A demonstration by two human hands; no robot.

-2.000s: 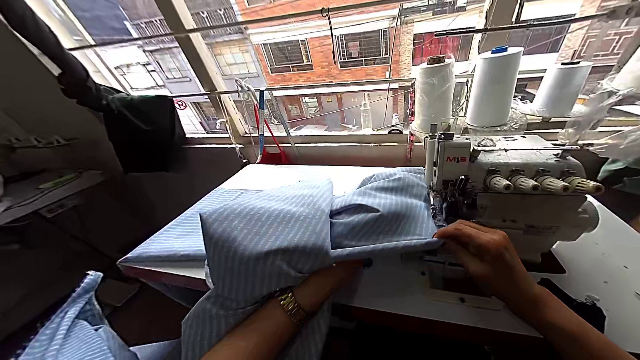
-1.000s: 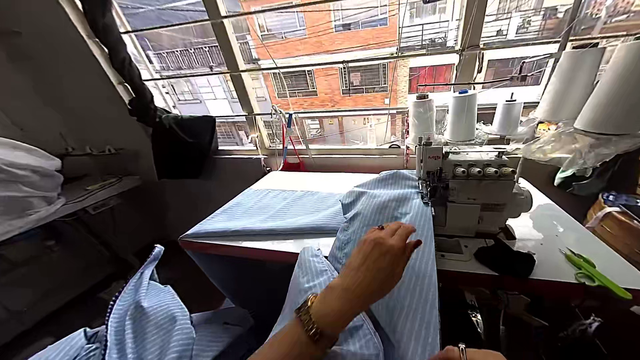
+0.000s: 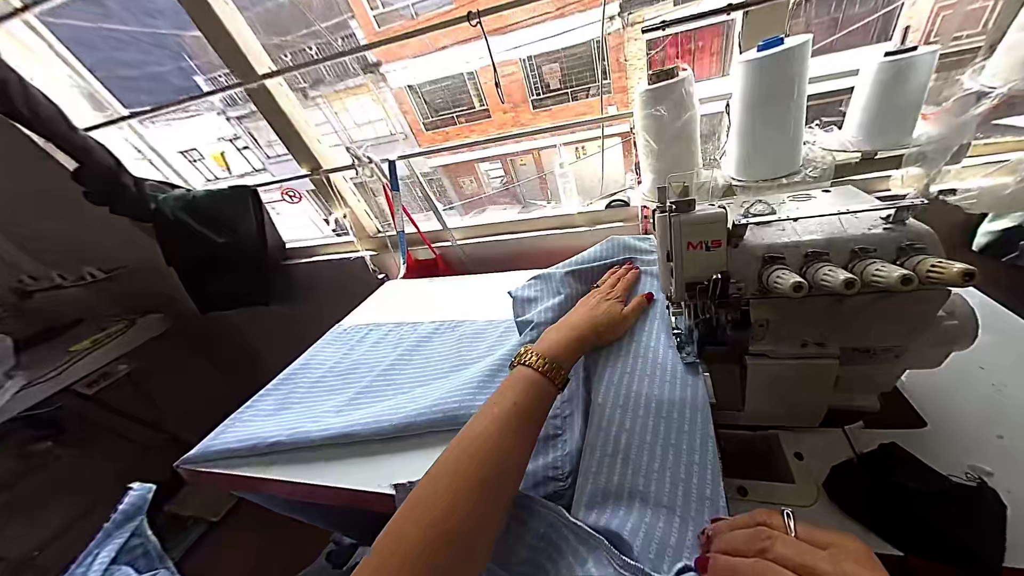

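A blue-and-white striped fabric (image 3: 640,432) runs along the left side of an overlock sewing machine (image 3: 808,296), its right edge passing by the needle and presser foot area. My left hand (image 3: 604,308), with a gold watch at the wrist, lies flat on the fabric just left of the machine head, fingers spread. At the bottom right, my right hand (image 3: 788,544), wearing a ring, has its fingers curled at the fabric's near right edge; its lower part is cut off by the frame. More striped fabric (image 3: 384,376) lies folded over the white table at left.
Large white thread cones (image 3: 770,112) stand behind the machine. A black cloth item (image 3: 916,504) lies on the table (image 3: 988,392) at right. A dark bag (image 3: 216,248) hangs by the window at left. Striped fabric (image 3: 128,536) hangs low at the left.
My left hand has moved forward along the fabric to beside the machine head. My right hand, at the needle area two seconds ago, is now at the near edge. The view has shifted closer.
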